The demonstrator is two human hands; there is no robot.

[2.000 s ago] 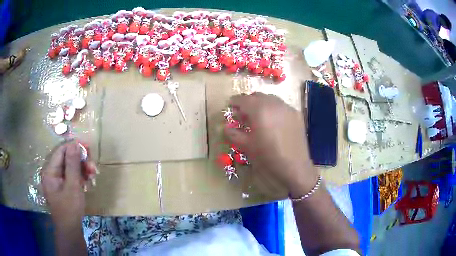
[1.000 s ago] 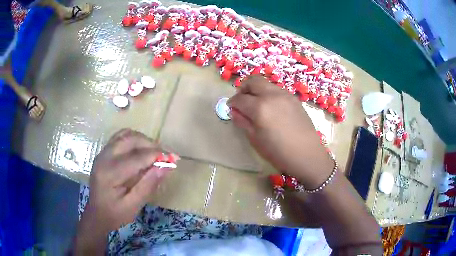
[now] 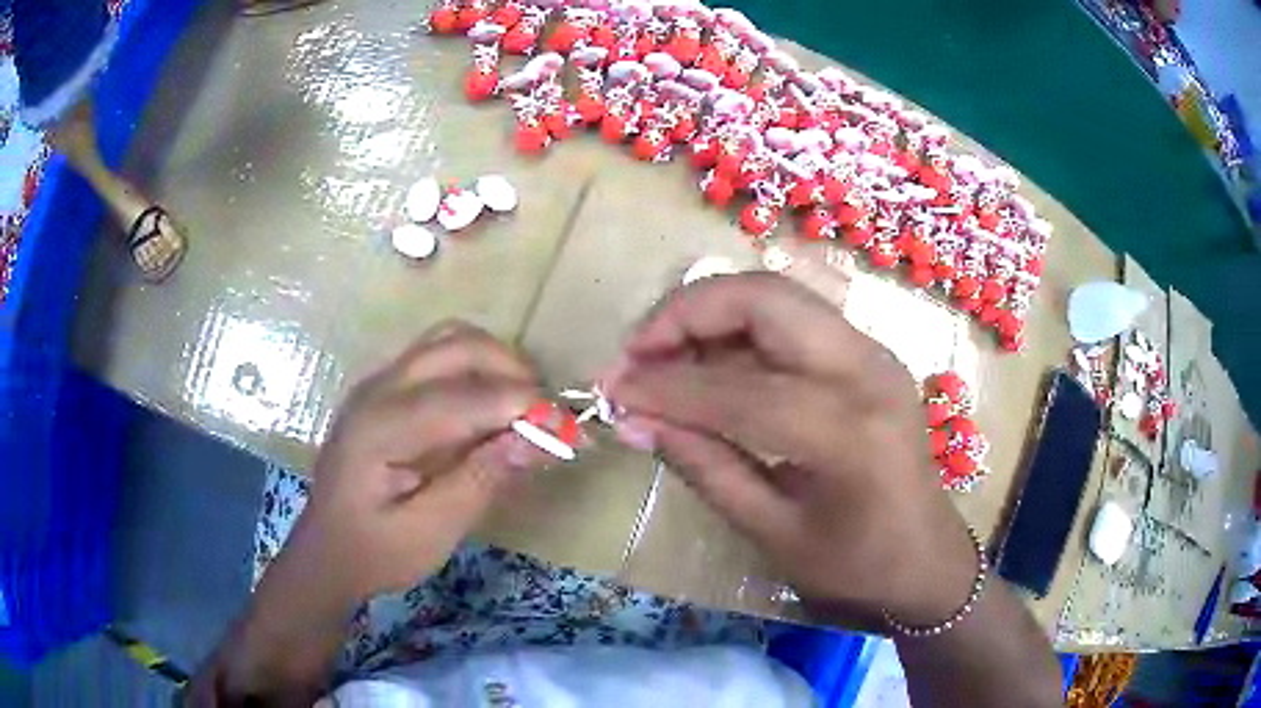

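Note:
My left hand [image 3: 429, 463] holds a white round base [image 3: 544, 440] with red on it at its fingertips, above the front edge of the cardboard pad [image 3: 622, 284]. My right hand [image 3: 795, 429] pinches a small figurine part with thin white limbs [image 3: 598, 404], right beside the red part; whether they touch is hard to tell. A white disc [image 3: 712, 270] on the pad is partly hidden behind my right hand. Several white bases [image 3: 459, 209] lie loose at the left, some with red marks.
Dense rows of red-and-white figurines [image 3: 774, 152] fill the back. A small red pile [image 3: 954, 432] lies right of my right hand, then a black phone [image 3: 1051, 484], a white pot [image 3: 1110, 531] and a translucent white item [image 3: 1104, 313]. A large figure's sandalled foot [image 3: 155, 242] stands at left.
My right hand has left the disc on the pad and come to my left hand with the white-limbed part. My left hand has moved from the left bases to the centre. The view has shifted.

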